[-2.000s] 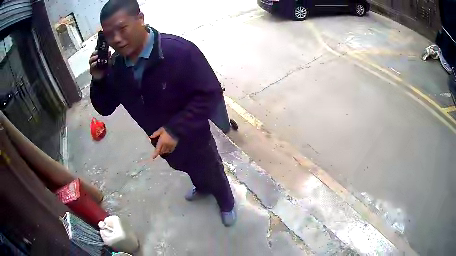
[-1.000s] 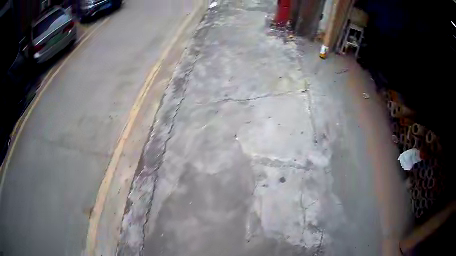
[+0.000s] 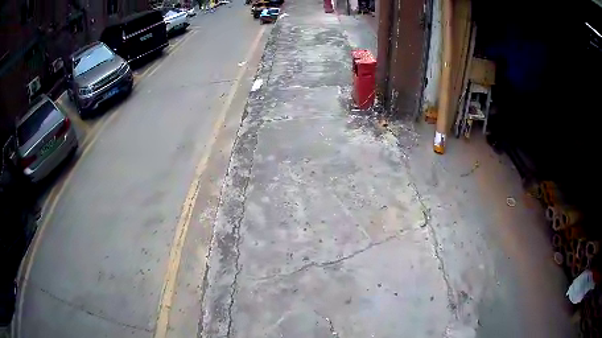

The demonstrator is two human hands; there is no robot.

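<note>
Neither my left hand nor my right hand is in the picture. In front of me lies a cracked concrete pavement. A red box stands upright on it by a brown wall. A tall tan roll or tube leans at the doorway on the right. Several brown tube cores lie stacked at the far right edge with round ends showing. A whitish piece of material hangs or lies against them.
A street with a yellow line runs along the left. A silver car, a grey car and a black van are parked there. A small rack or stool stands at the dark opening on the right.
The view has swung away from the person with the phone to the pavement and street. Since the last earlier frame it has tilted up, showing more parked cars and the whole red box.
</note>
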